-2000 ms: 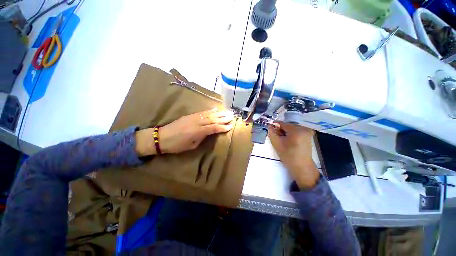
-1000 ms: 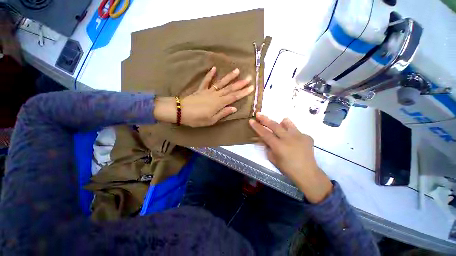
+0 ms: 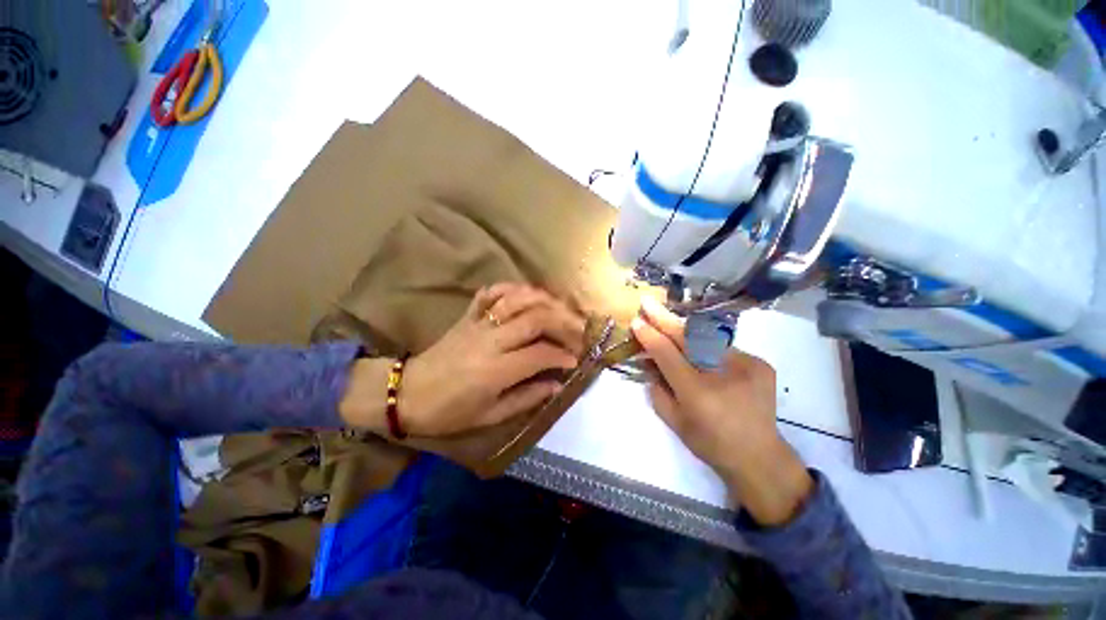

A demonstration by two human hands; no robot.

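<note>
A brown garment panel [image 3: 328, 194] lies turned at an angle on the white machine table, its right part under the lit needle area [image 3: 649, 285]. A puffy brown pocket piece [image 3: 425, 260] lies on it. A silvery zipper [image 3: 588, 363] runs along the panel's lower right edge. My left hand [image 3: 497, 357] rests on the pocket beside the zipper, fingers bent and pressing the cloth. My right hand [image 3: 703, 382] has its fingertips on the cloth edge at the zipper's upper end, just below the presser foot, and pinches it there. The foot is partly hidden.
The sewing machine head [image 3: 958, 182] fills the upper right. A phone [image 3: 891, 406] lies right of my right hand. Scissors [image 3: 188, 87] lie on a blue patch at upper left. Brown pieces [image 3: 261, 497] heap in a blue tub [image 3: 364, 539] below the table edge.
The panel has turned and moved right to the needle area, and its zipper now slants at the lower right. Both hands went with it. Earlier my left hand lay flat, fingers spread.
</note>
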